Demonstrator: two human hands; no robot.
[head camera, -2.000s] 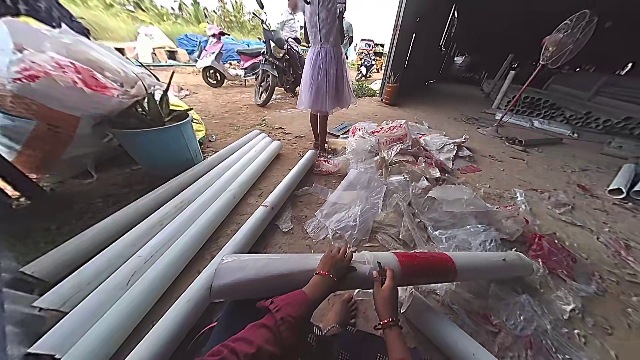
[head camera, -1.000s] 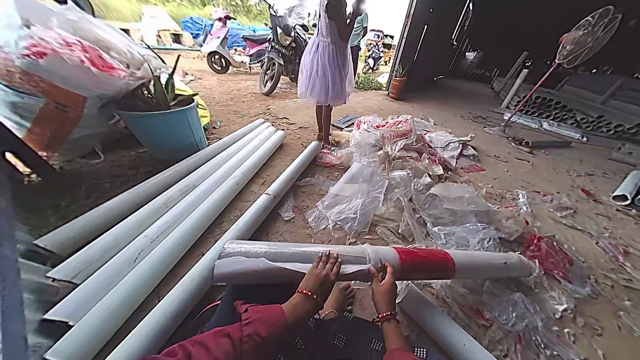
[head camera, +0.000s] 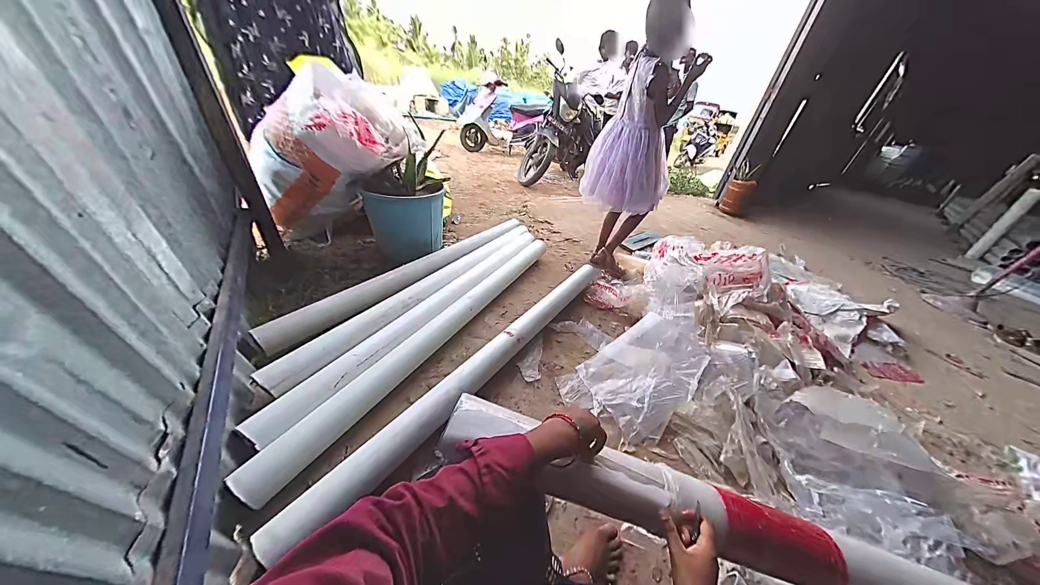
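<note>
A pipe wrapped in clear plastic film with a red band (head camera: 780, 532) lies across in front of me, slanting down to the right. My left hand (head camera: 569, 436) rests on its upper side near the left end, fingers curled; what it grips is not plain. Left of the red band, my right hand (head camera: 691, 540) is at the pipe's near side, thumb and fingers pinched on the film or a small thing that I cannot make out. A bare foot (head camera: 597, 552) shows below the pipe. Several bare white pipes (head camera: 390, 398) lie on the ground to the left.
Crumpled plastic film (head camera: 731, 341) is heaped at the right. A corrugated metal sheet (head camera: 97, 284) stands at the left, near a blue plant pot (head camera: 404, 223) and a stuffed plastic sack (head camera: 325, 146). A person in a lilac dress (head camera: 630, 154) stands ahead; motorbikes (head camera: 556, 134) are beyond.
The view has swung to the left. My left hand has gone from lying fairly flat on the wrapped pipe to a curled shape on its upper side. The person ahead has turned and stepped.
</note>
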